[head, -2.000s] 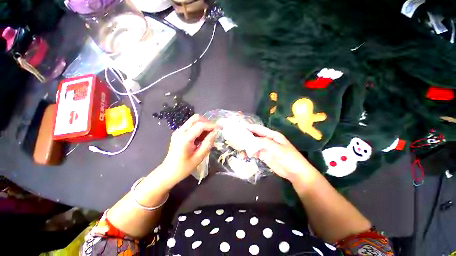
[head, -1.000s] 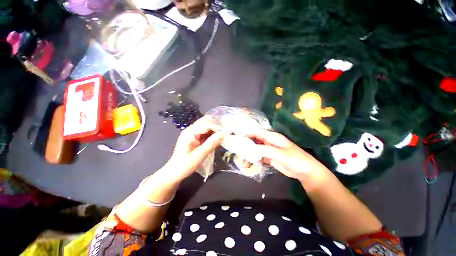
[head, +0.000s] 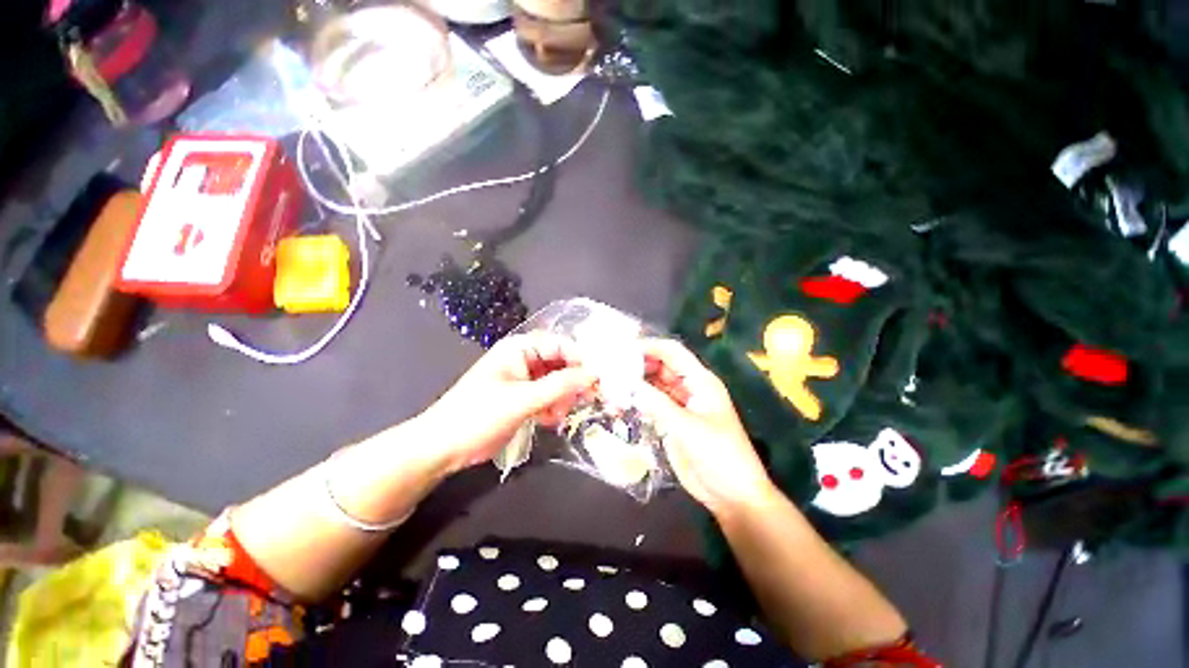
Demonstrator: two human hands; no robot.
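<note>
A crumpled clear plastic bag [head: 626,459] lies on the dark tabletop in front of the apron, with pale and yellowish pieces in it. My left hand [head: 522,392] and my right hand [head: 691,415] are bare and meet over the bag. Their fingertips pinch a small white piece [head: 610,369] between them; glare blurs its outline. A loose pile of shiny black beads [head: 477,300] lies just beyond my left hand.
Left: a red box [head: 215,225], yellow block [head: 312,273], brown case [head: 97,274] and looping white cable [head: 278,354]. Right: green plush garments [head: 808,144] with gingerbread [head: 793,367] and snowman [head: 854,475] patches, and red cords [head: 1011,525]. A polka-dot apron [head: 574,613] is nearest.
The camera view has shifted and tilted. My hands stay over the bag; my right fingers now point more away from me, and the fingertips have shifted slightly on the white piece.
</note>
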